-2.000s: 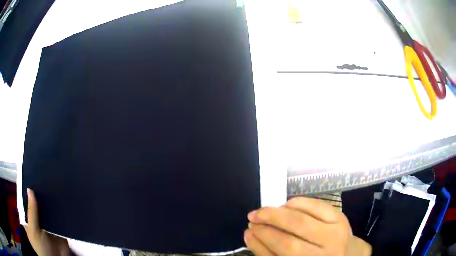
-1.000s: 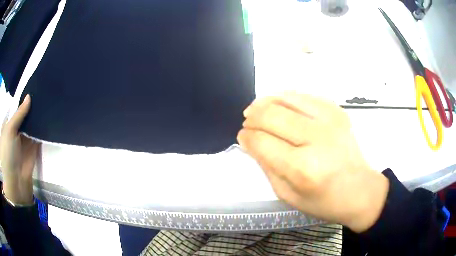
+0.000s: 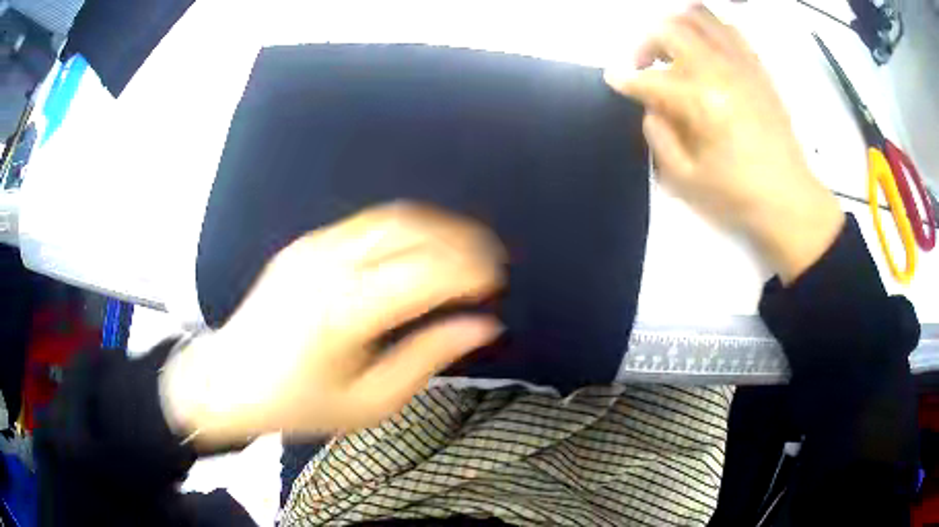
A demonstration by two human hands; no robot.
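Note:
The dark panel (image 3: 432, 134) lies on the white table in front of me, its near edge reaching over the table's front edge towards my lap. A thin white edge shows along parts of its rim; other white cloth cannot be told from the table. My left hand (image 3: 345, 319), blurred, is over the panel's lower left part with thumb and fingers apart; nothing shows in it. My right hand (image 3: 710, 113) is at the panel's upper right corner, its fingertips touching or pinching that corner.
Scissors (image 3: 888, 196) with yellow and red handles lie at the right. A ruler tape (image 3: 705, 353) runs along the front edge. Another dark cloth (image 3: 129, 36) lies at the upper left, beside a blue strip (image 3: 64, 95). Striped cloth (image 3: 535, 453) covers my lap.
The panel has moved right and towards me, away from the upper edge of the view. My left hand has left its lower left corner and come over it. My right hand has moved up to the far corner.

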